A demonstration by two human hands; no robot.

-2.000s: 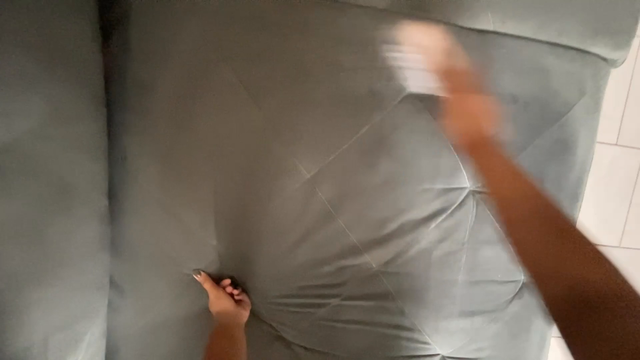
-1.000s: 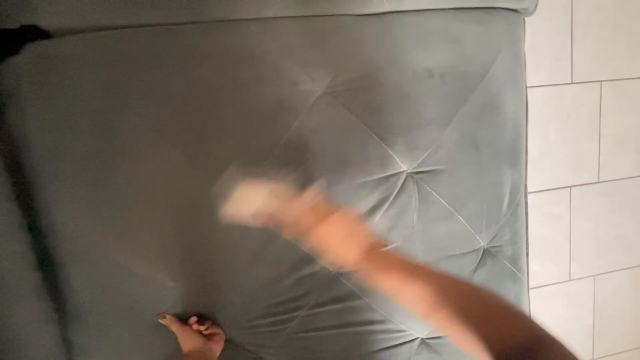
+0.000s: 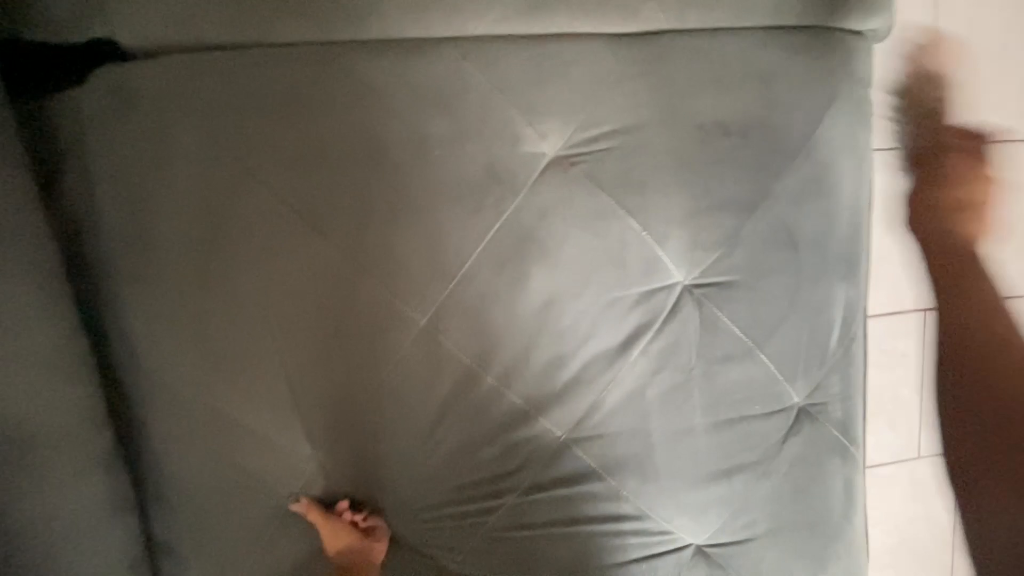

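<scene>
A grey tufted sofa seat cushion [image 3: 512, 240], velvet-like, with diagonal seams and pulled-in button points, fills most of the view. My left hand [image 3: 352, 528] presses on it at the lower left, its fingers curled and the thumb out to the left; creases spread to the right of it. At the far right, beyond the cushion's edge, my right hand [image 3: 952, 176] is raised over the floor. It is badly blurred, with a blurred brush-like thing [image 3: 920, 104] at its fingers; whether it grips this cannot be told for certain.
White floor tiles [image 3: 900, 384] with dark joints run along the right side. Another grey upholstered section [image 3: 480, 18] borders the cushion at the top, and one [image 3: 48, 360] lies at the left past a dark gap. A black thing [image 3: 60, 64] lies at the upper left corner.
My right hand has moved from above the middle of the cushion to the right, out past its edge over the tiles. My left hand remains on the cushion at the lower left.
</scene>
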